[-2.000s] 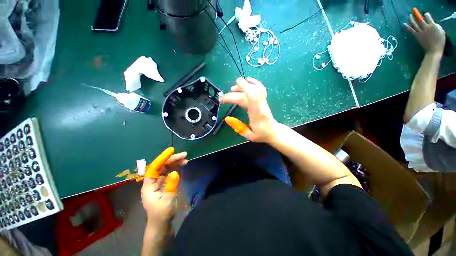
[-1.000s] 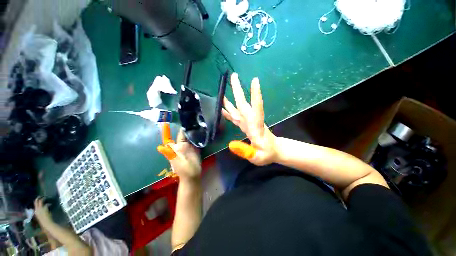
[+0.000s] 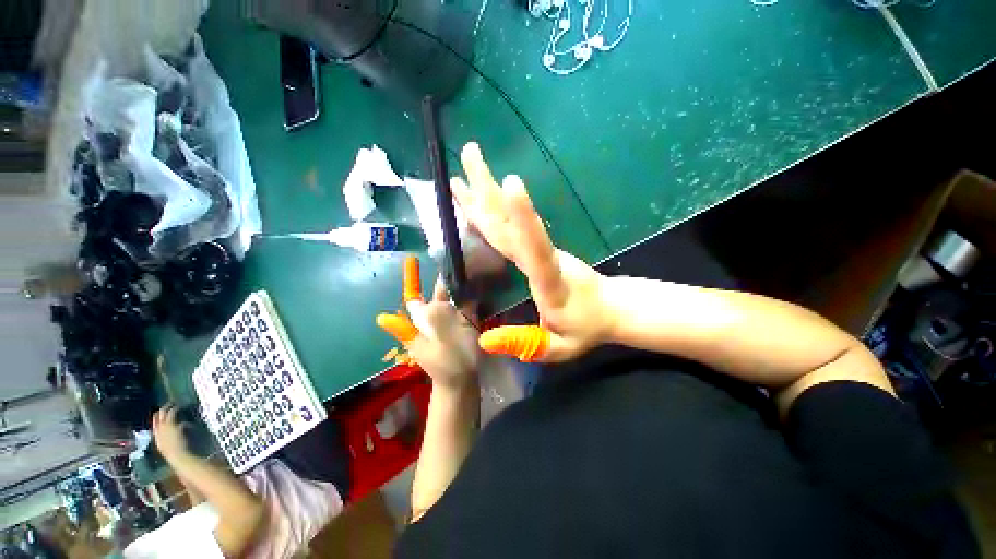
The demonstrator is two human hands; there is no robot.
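A long black bar (image 3: 445, 202) stands nearly upright in the picture, in front of me. Beside it, between my hands, a dark blurred surface (image 3: 488, 268) looks like the black housing turned almost edge-on; its inside is hidden. My left hand (image 3: 439, 333), with orange finger cots, is at the lower end of the bar and housing and appears to grip there. My right hand (image 3: 541, 273) is on the right side, fingers spread, its fingertips near the bar and its orange-covered thumb low; whether it holds the housing is unclear.
A glue bottle (image 3: 374, 237) lies left of the bar, below a crumpled tissue (image 3: 369, 180). A phone (image 3: 298, 82), dark cylinder (image 3: 410, 55), bagged black parts (image 3: 164, 180) and white parts tray (image 3: 260, 382) are further left. White wire string (image 3: 579, 44) lies at top. Another person's arm (image 3: 208, 480) shows lower left.
The view has turned towards the left. The housing, flat with its inside showing at first, has tilted until nearly edge-on. My left hand has moved from the bench edge to its lower end.
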